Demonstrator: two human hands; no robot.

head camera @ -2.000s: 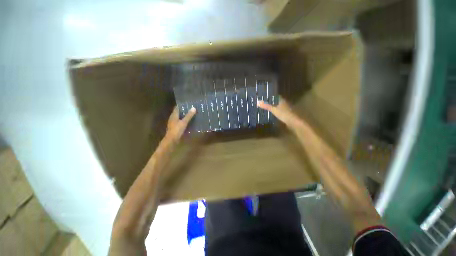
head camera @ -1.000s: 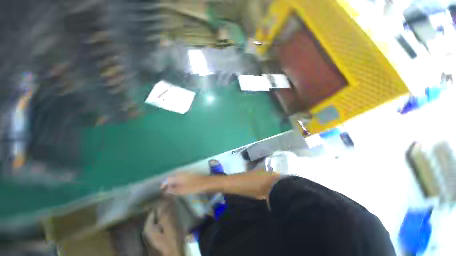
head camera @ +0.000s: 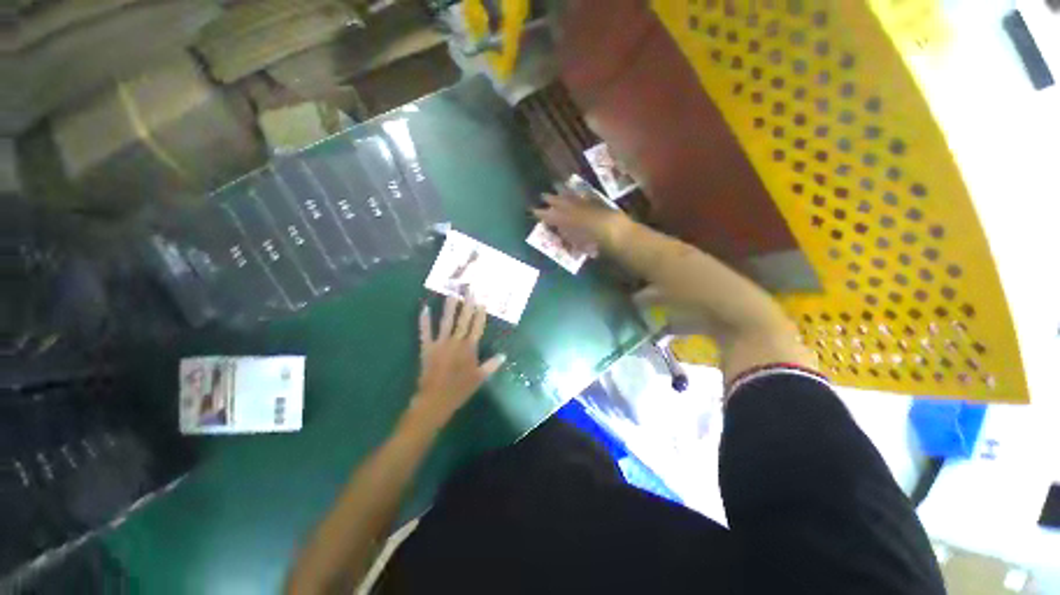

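My left hand (head camera: 456,358) is over the green table (head camera: 360,331), fingers spread, its fingertips at the lower edge of a white-faced retail box (head camera: 482,279). My right hand (head camera: 584,221) is stretched out at the table end, its fingers extended over another white-faced box (head camera: 556,248) and partly hiding it. A third box (head camera: 609,171) lies by the red-brown curtain. A fourth box (head camera: 242,395) lies flat at the left of the table. A row of black boxes (head camera: 308,227) with pale lines lies along the table's far side.
The yellow punched guard (head camera: 802,128) and red-brown curtain (head camera: 686,140) stand at right, beside dark roller bars (head camera: 546,128). Dark stacked boxes (head camera: 70,459) are at lower left. Brown cardboard (head camera: 140,128) lies beyond the table. A blue item (head camera: 944,427) is on the floor.
The view has turned from the open carton to the table and outlet. My hands have left the carton and the dark row in it, and now reach over the table among white-faced boxes.
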